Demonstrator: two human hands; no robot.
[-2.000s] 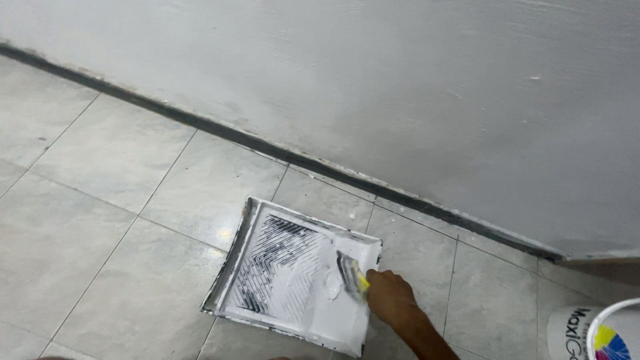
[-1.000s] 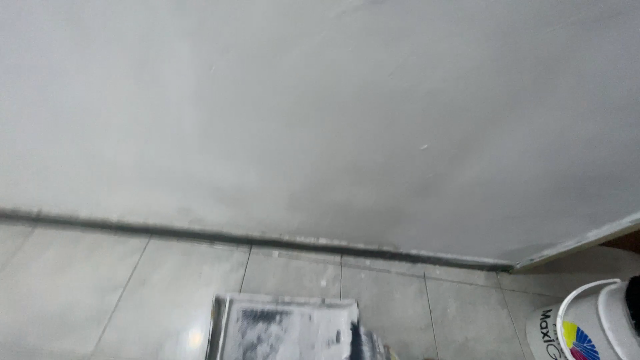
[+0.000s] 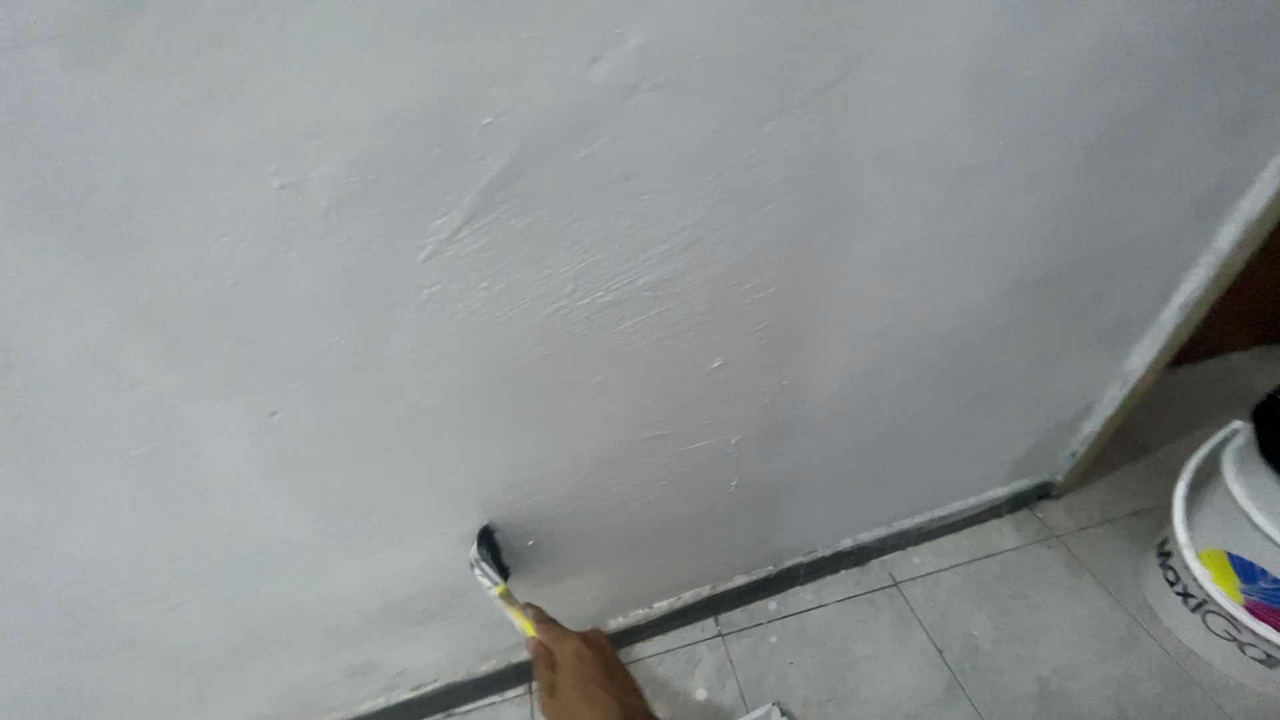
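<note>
My right hand (image 3: 585, 665) is closed around the yellow handle of a paintbrush (image 3: 497, 575) at the lower middle of the view. The brush's dark bristles are at the lower part of the grey-white wall (image 3: 640, 330), just above the dark baseboard strip. Raised streaks and small bumps mark the wall above the brush. Only a small corner of the paint tray (image 3: 766, 712) shows at the bottom edge. My left hand is out of view.
A white plastic paint bucket (image 3: 1195, 600) with a coloured emblem stands on the tiled floor (image 3: 830, 650) at the right. The dark baseboard (image 3: 730, 595) runs along the wall's foot to the wall's edge (image 3: 1150, 350) at the right.
My right hand has moved the paintbrush from over the paint tray to the wall. The view has swung up toward the wall, leaving the tray mostly out of frame.
</note>
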